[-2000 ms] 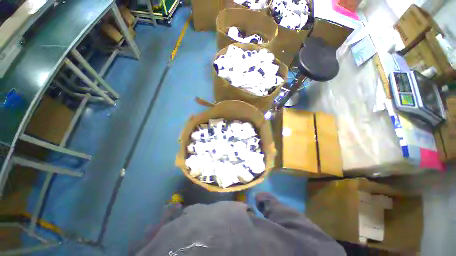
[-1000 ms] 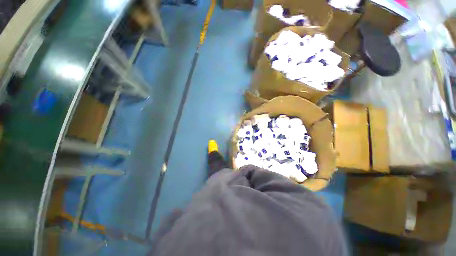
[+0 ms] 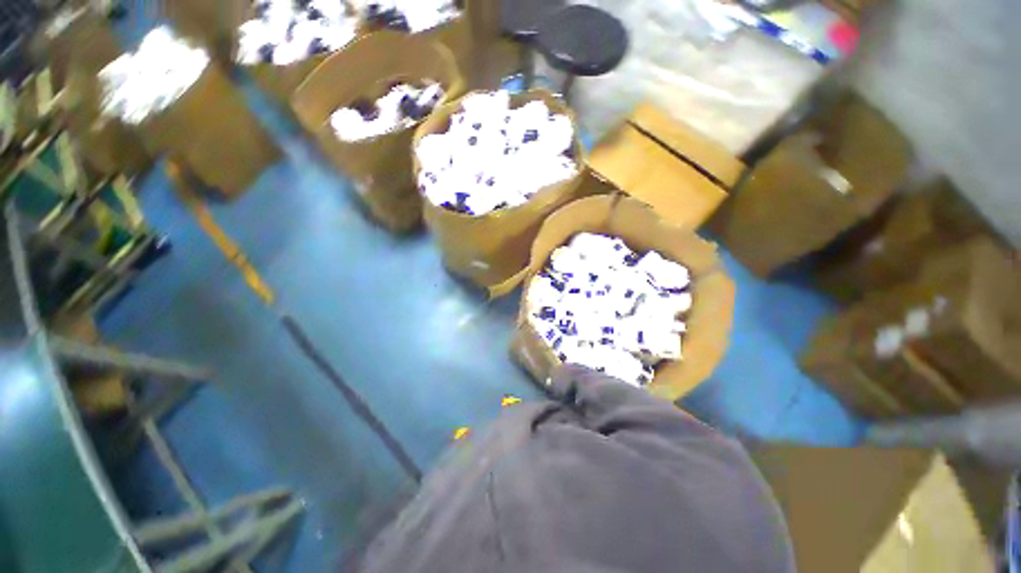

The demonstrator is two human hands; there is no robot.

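A round-mouthed open bulk carton (image 3: 711, 297) stands right in front of my body, heaped with small packed products (image 3: 610, 308), white with dark square prints. My grey clothing covers its near edge. A second open carton (image 3: 493, 241) filled with similar white products stands just beyond it, up and to the left. Neither of my hands can be seen; the clothing fills the bottom middle, and I cannot tell whether they touch the carton.
A closed carton (image 3: 661, 174) lies behind the near carton. A black round stool (image 3: 582, 40) stands at the top. More open cartons (image 3: 381, 168) stand upper left. Brown cartons (image 3: 929, 336) are at right. A green bench (image 3: 45, 448) with pale legs is at left. A yellow line (image 3: 235, 252) marks the blue floor.
The view has swung round, so the bench has slid to the lower left and more cartons show at upper left and right. The near carton stays before my body.
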